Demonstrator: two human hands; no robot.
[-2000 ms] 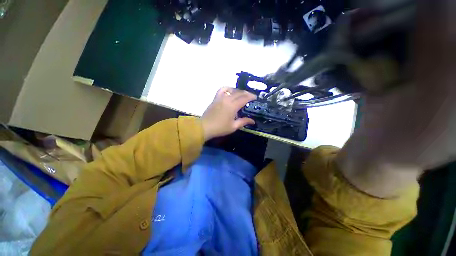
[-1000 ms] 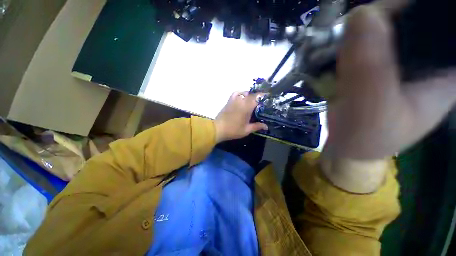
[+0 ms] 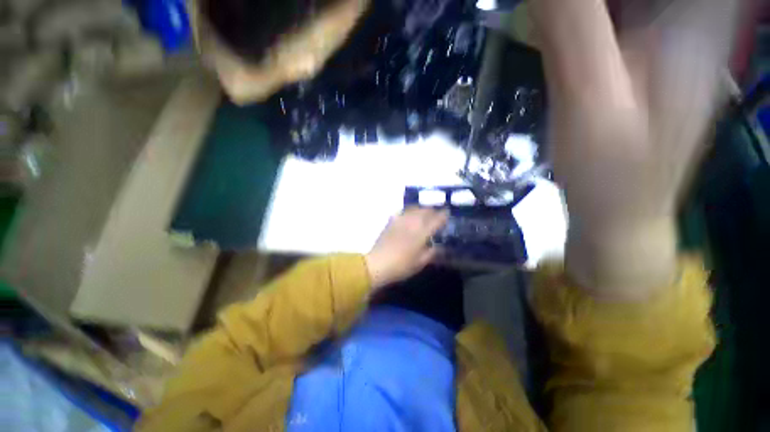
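Observation:
A black panel frame (image 3: 477, 240) lies on the white work sheet (image 3: 338, 198). Its far row shows white openings; the nearer part is dark, with details blurred. My left hand (image 3: 405, 245) rests on its left end, thumb and fingers at the edge. A silvery screwdriver head (image 3: 498, 173) with a thin bit is over the panel's far right edge; whether it touches is unclear. My right hand (image 3: 625, 143) is large and blurred at the upper right, its fingers cut off by the top edge, so its hold on the screwdriver is hidden.
A heap of black socket inserts (image 3: 405, 93) lies beyond the sheet. Another person's head (image 3: 279, 51) leans in at the top. A dark green bench surface (image 3: 224, 190) and cardboard carton (image 3: 139, 219) are at left, with a blue crate edge (image 3: 84, 392) at lower left.
The view has tilted up and blurred, bringing the other person's head into view. The screwdriver head now stands at the panel's far edge, uncovering the openings. My left hand stays at the panel's left end.

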